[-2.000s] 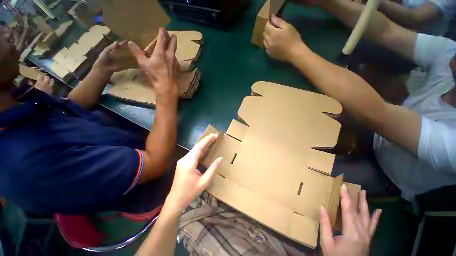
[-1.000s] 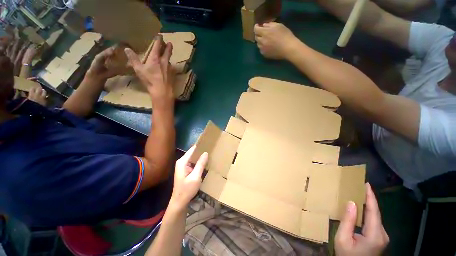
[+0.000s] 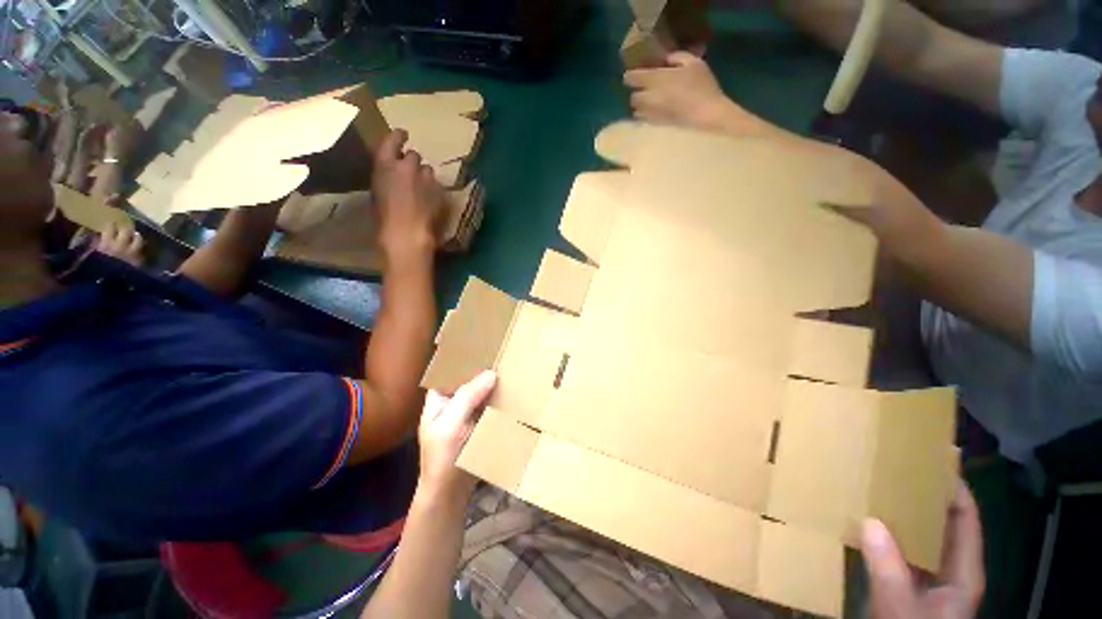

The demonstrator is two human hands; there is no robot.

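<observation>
A flat brown box blank (image 3: pixel 683 387) fills the middle of the view, raised above the plaid-covered lap, its rounded lid end pointing away. Its side flaps are bent slightly along their creases. Dark slots show near the left and right base edges. My left hand (image 3: pixel 452 423) grips the left side near the front, thumb on top, fingers mostly hidden underneath. My right hand (image 3: pixel 924 568) grips the outer right flap, thumb on top and fingers around the outer edge; it is partly cut off by the bottom of the picture.
A navy-shirted person (image 3: pixel 218 423) at left holds a partly folded box (image 3: pixel 260 151) above a stack of blanks (image 3: pixel 332 230). A white-shirted person (image 3: pixel 985 290) at right has a hand on a small box (image 3: pixel 647 42) on the green table (image 3: pixel 532 145). A red stool (image 3: pixel 230 580) stands lower left.
The blank has risen closer to the camera, and its side flaps lie flatter. My hands now hold its two sides from the edges. The left neighbour's box has turned and its lid tilts left.
</observation>
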